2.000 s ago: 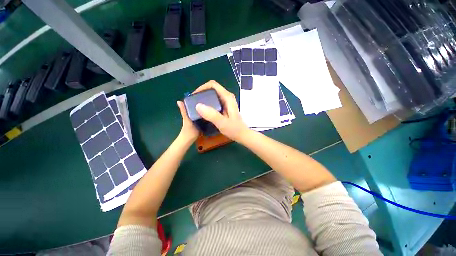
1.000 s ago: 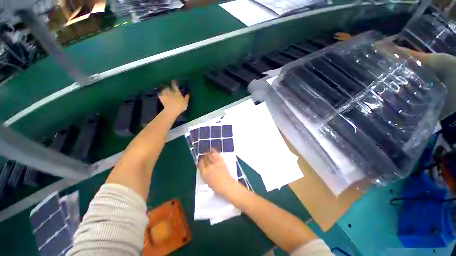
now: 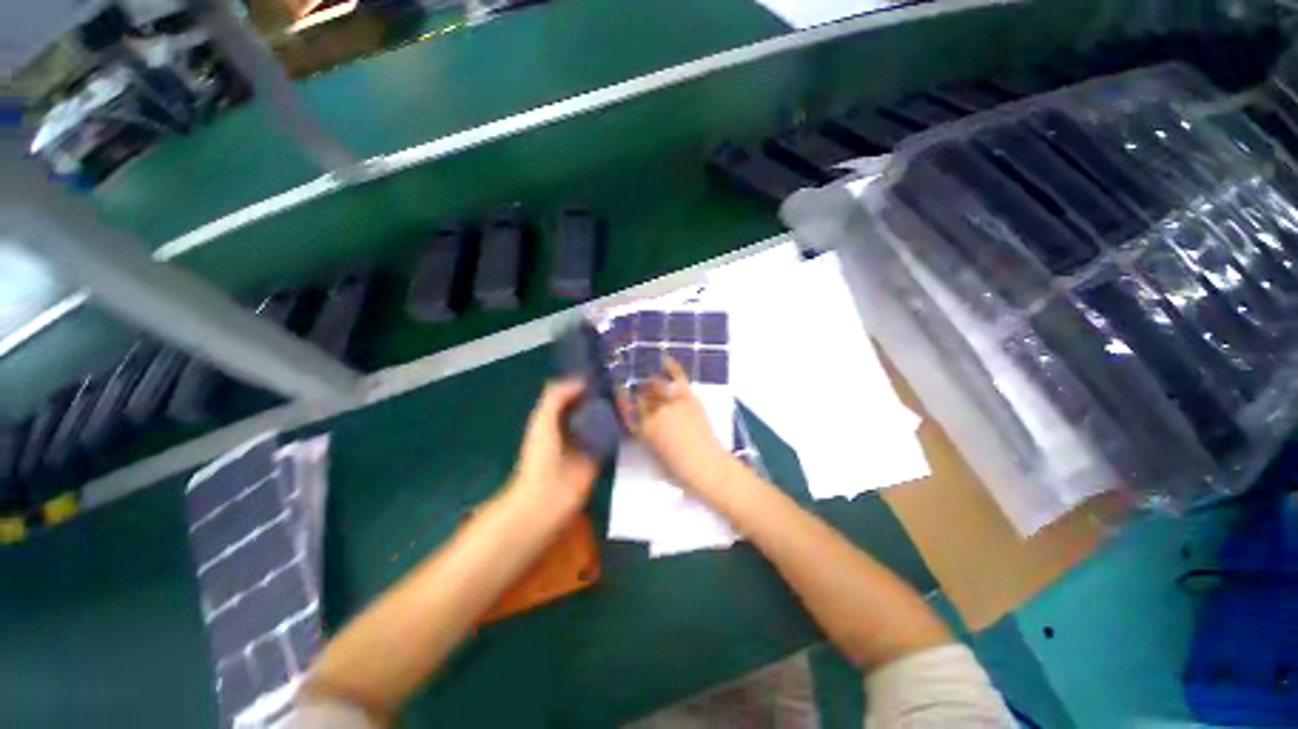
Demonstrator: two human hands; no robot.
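My left hand [image 3: 552, 449] grips a black plastic housing [image 3: 587, 392] held up over the worktop, beside the right pad sheet. The housing is blurred. My right hand [image 3: 672, 413] is at the right pad sheet [image 3: 698, 331], its fingertips bent down at the lower dark pads. Whether a pad is pinched in them is too small and blurred to tell. The orange fixture [image 3: 548, 573] lies on the green worktop, partly hidden behind my left forearm.
Another pad sheet [image 3: 256, 556] lies at the left. Plain white paper [image 3: 826, 385] and brown cardboard [image 3: 961, 548] lie at the right, beside a clear blister tray [image 3: 1096, 257] of black parts. Housings [image 3: 498, 259] stand on the conveyor behind a metal rail. A grey post [image 3: 214, 321] crosses the left.
My left hand has come back from the conveyor with a housing in it. My right hand stays at the pad sheet. The head view has shifted.
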